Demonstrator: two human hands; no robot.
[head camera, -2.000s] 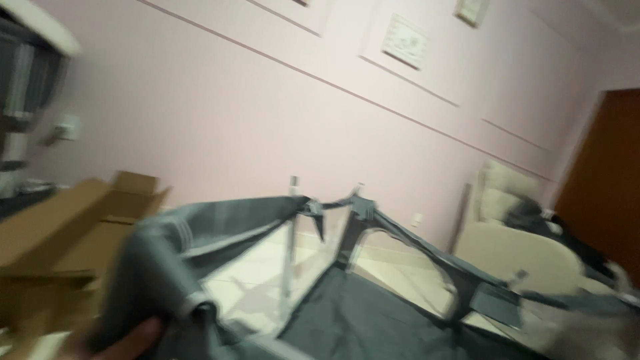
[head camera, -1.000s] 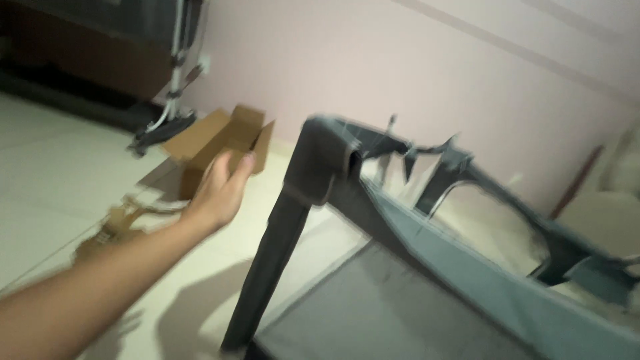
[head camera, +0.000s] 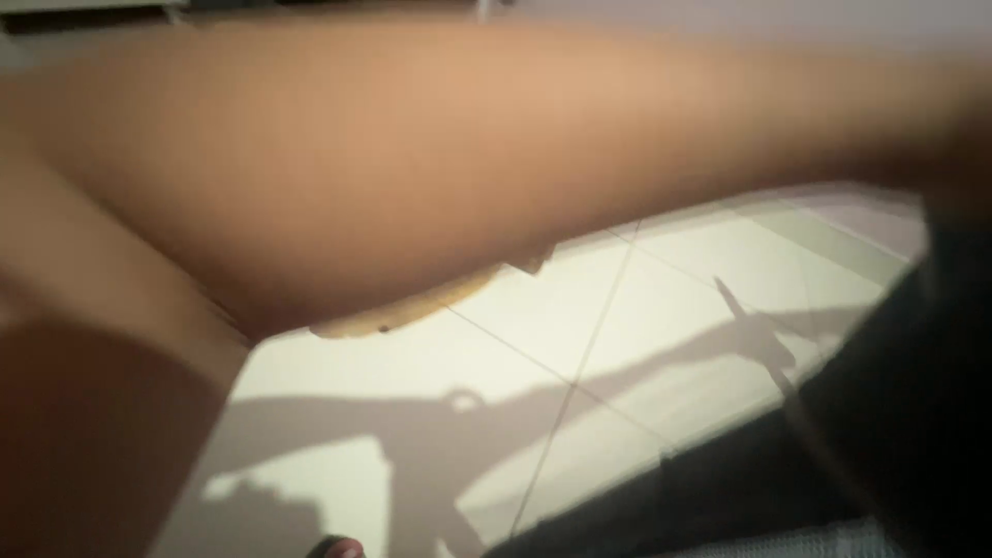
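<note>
A blurred bare arm stretches across the upper part of the view and ends at the right edge, beside the dark fabric-covered frame (head camera: 876, 387) of what looks like a playpen. The hand on that arm cannot be made out. More bare skin fills the lower left, too close and blurred to tell which part it is. Neither of my hands shows clearly, so what they hold is hidden. At the bottom right, grey mesh fabric (head camera: 806, 542) borders the dark frame.
Light tiled floor (head camera: 604, 325) lies beneath, with shadows of arms and the frame across it. Part of a brown cardboard piece (head camera: 411, 314) shows below the arm. The tip of a foot (head camera: 345, 547) is at the bottom edge.
The view has swung down toward the floor. A bare arm now crosses close in front; one second ago an open hand was reaching out left of the frame.
</note>
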